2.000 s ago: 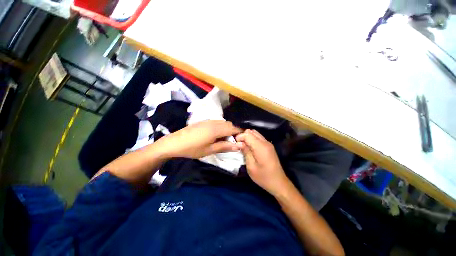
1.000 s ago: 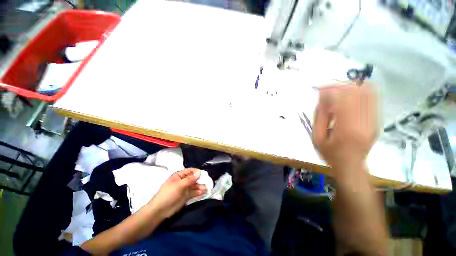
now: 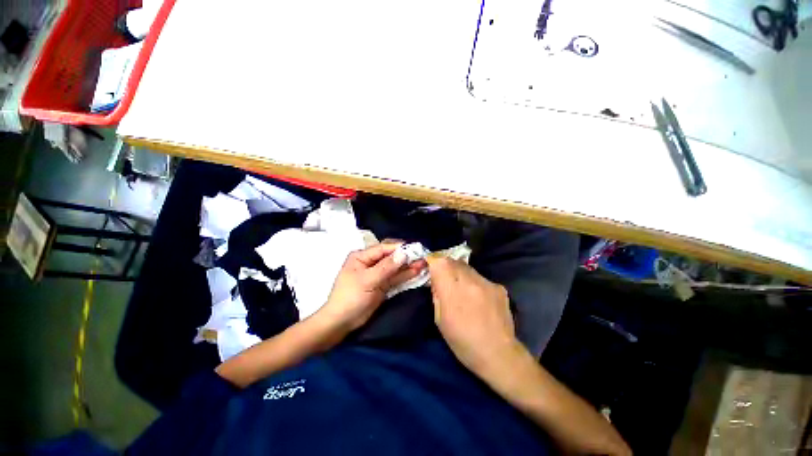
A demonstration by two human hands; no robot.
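A black-and-white garment piece (image 3: 325, 254) lies on the lap, below the table edge. My left hand (image 3: 365, 283) pinches a white part of it between the fingertips. My right hand (image 3: 465, 303) is beside it, its fingertips closed on the same white cloth; whether they also hold a small tool is hidden. The thread snips (image 3: 678, 150) lie on the white table at the right, in an open narrow V. The tweezers (image 3: 708, 44) lie behind them.
The white wood-edged table (image 3: 338, 98) spans the front. A red basket (image 3: 53, 76) with cloth stands at its left. Black small scissors (image 3: 776, 22) lie at the far right. Loose white scraps (image 3: 227, 218) lie in the dark cloth below. A cardboard box (image 3: 761, 419) is at the lower right.
My right hand has come back from the table beside the machine to the white cloth at my left hand. The view has shifted; the machine head is out of the picture.
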